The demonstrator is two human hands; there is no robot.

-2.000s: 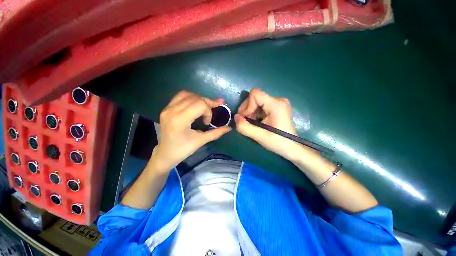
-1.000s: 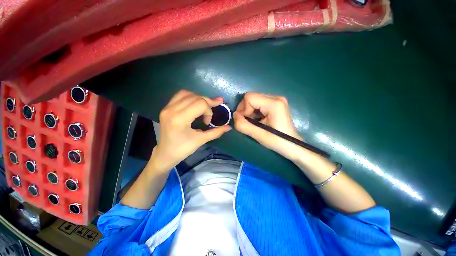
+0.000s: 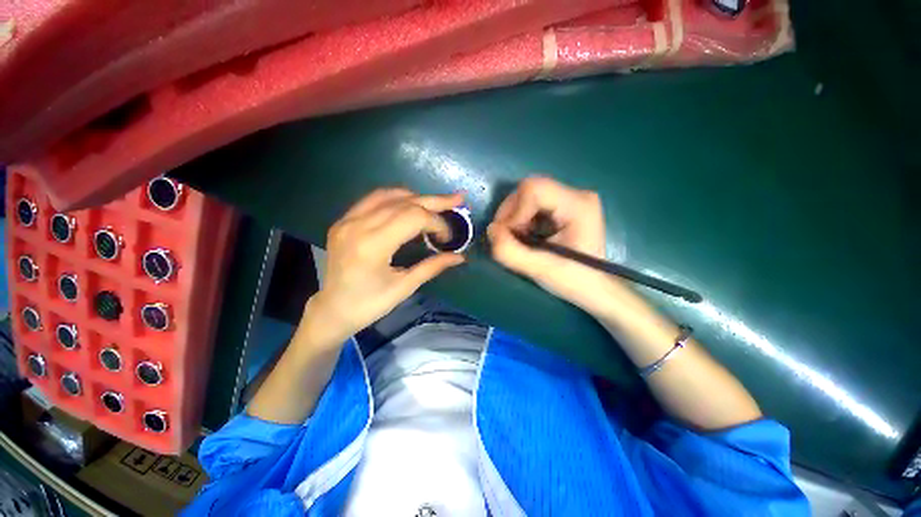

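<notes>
A round watch unit [image 3: 459,231] with a silver rim and dark face is in my left hand [image 3: 372,252]. The thumb is at its lower edge, one finger at its top, and another finger lies over its left part. My right hand [image 3: 553,232] is just right of the watch, apart from it, with the fingers closed around a thin black tool [image 3: 631,275]. The tool's long end slants down and right above the wrist. Its tip is hidden in the fingers.
A red foam tray [image 3: 192,333] with watch units in square pockets is at the left. Large stacked red foam trays [image 3: 333,76] cross the top, the lower one with clear wrapping. The dark green bench mat [image 3: 727,182] reflects light. A cardboard box [image 3: 131,475] is at the lower left.
My right hand has moved slightly right, away from the watch, and the tool's far end has shifted right and up. A left finger now covers part of the watch face.
</notes>
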